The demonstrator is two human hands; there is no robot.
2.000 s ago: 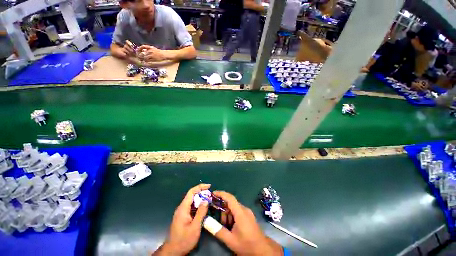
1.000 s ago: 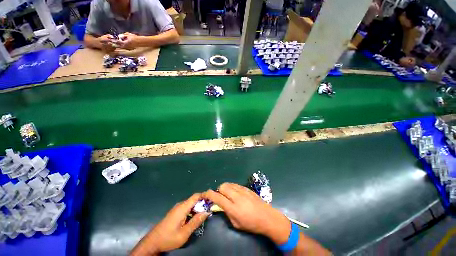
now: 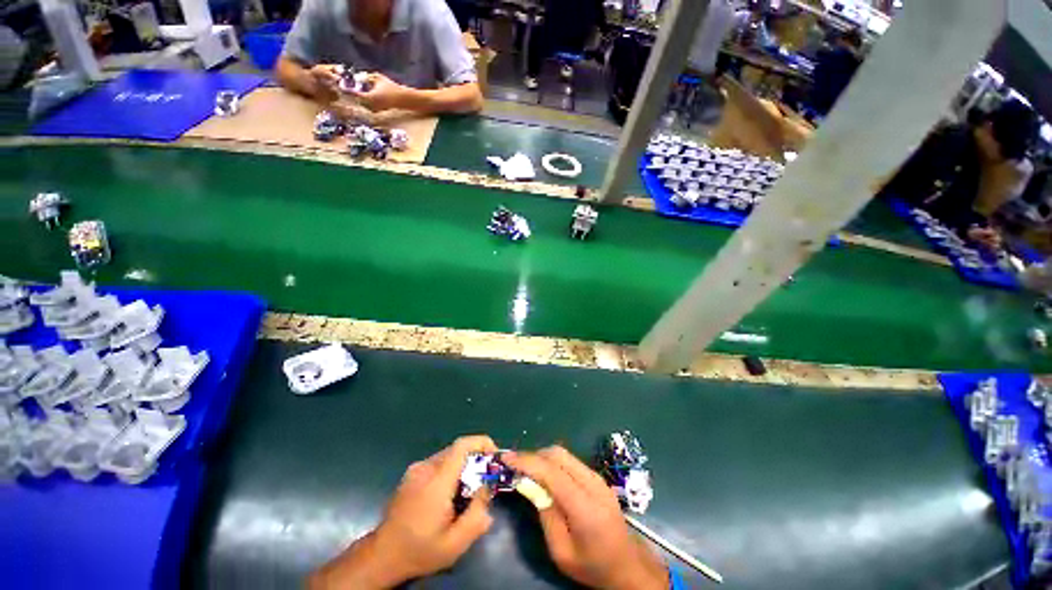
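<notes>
My left hand (image 3: 429, 513) and my right hand (image 3: 577, 519) hold a wired circuit board assembly (image 3: 489, 474) between their fingertips, low in the middle of the view. It shows white on its left and dark parts with a little blue on its right; fingers hide much of it. A cream tape wraps a digit of my right hand. A loose board cluster (image 3: 626, 470), dark and white, lies just beyond my right hand. A thin silver-white stick (image 3: 681, 551) lies at its right. A white plastic housing (image 3: 320, 369) lies at the bench's back left.
Blue trays with rows of white housings stand left (image 3: 231, 317) and right (image 3: 963, 403). A green conveyor belt (image 3: 381, 259) crosses beyond the bench, carrying several units. A slanted pale post (image 3: 796, 219) rises from the bench edge. A person sits opposite with hands on parts.
My hands have shifted their hold; the right hand has drawn back to the right of the assembly, showing more of it. The camera view has also shifted and tilted.
</notes>
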